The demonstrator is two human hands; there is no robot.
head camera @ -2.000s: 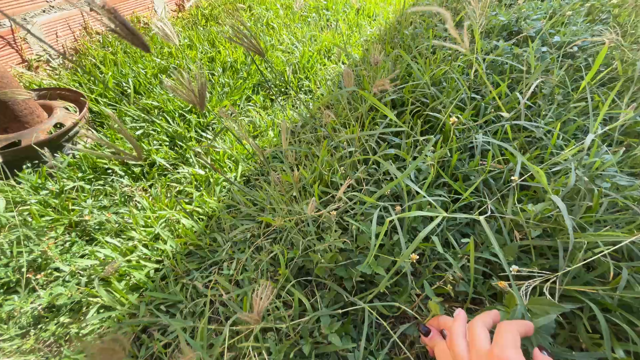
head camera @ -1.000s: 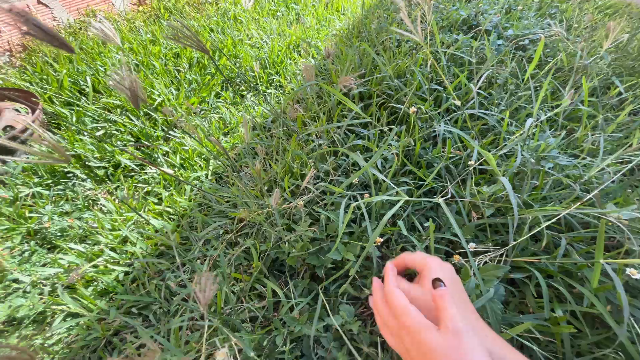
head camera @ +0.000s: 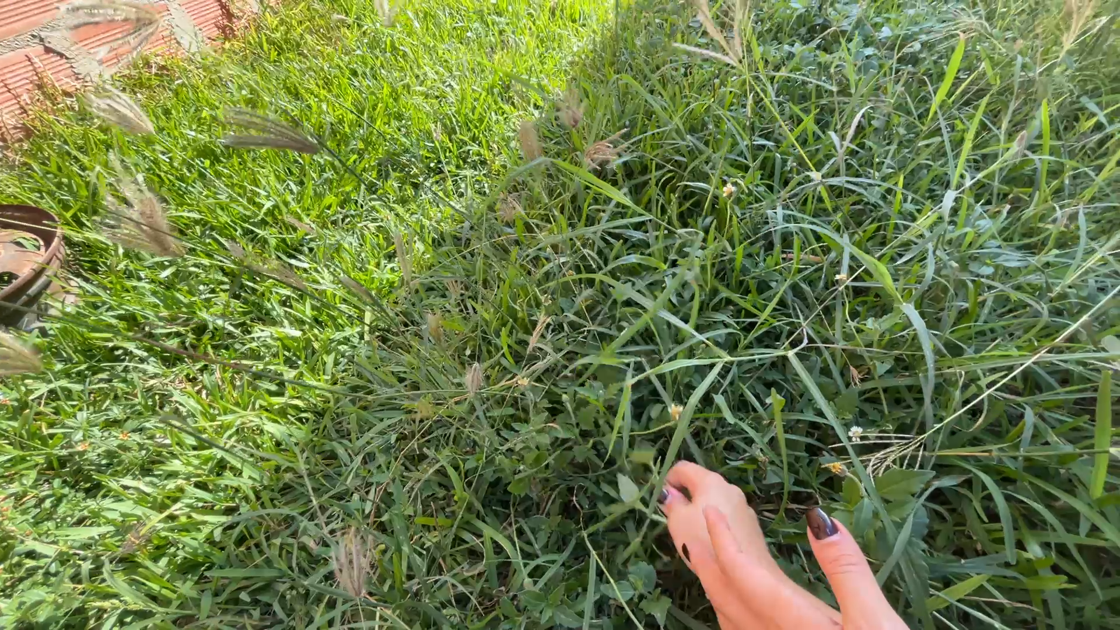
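My right hand [head camera: 744, 551] reaches in from the lower right edge, low among the weeds. Its nails are dark. Several fingers are bent to the left, their tips against a long grass blade [head camera: 689, 416] and a small pale green leaf [head camera: 627, 488]. One digit stands apart on the right, its nail up. Whether a stem is pinched between the fingertips cannot be told, as leaves and the fingers themselves hide that spot. Small whitish flowers [head camera: 855, 433] and a yellow-orange flower [head camera: 835, 468] are just above and beside the hand. My left hand is out of view.
Bright, sunlit grass [head camera: 289, 219] lies on the left, with denser shaded weeds on the right. Feathery seed heads [head camera: 271, 133] hang across the left side. A rusty, round metal object [head camera: 35, 262] sits at the left edge. A wall of ridged red bricks [head camera: 39, 66] fills the upper left corner.
My right hand rose further into view from the bottom edge, then shifted a little right and down. One digit now stands apart from the bent fingers.
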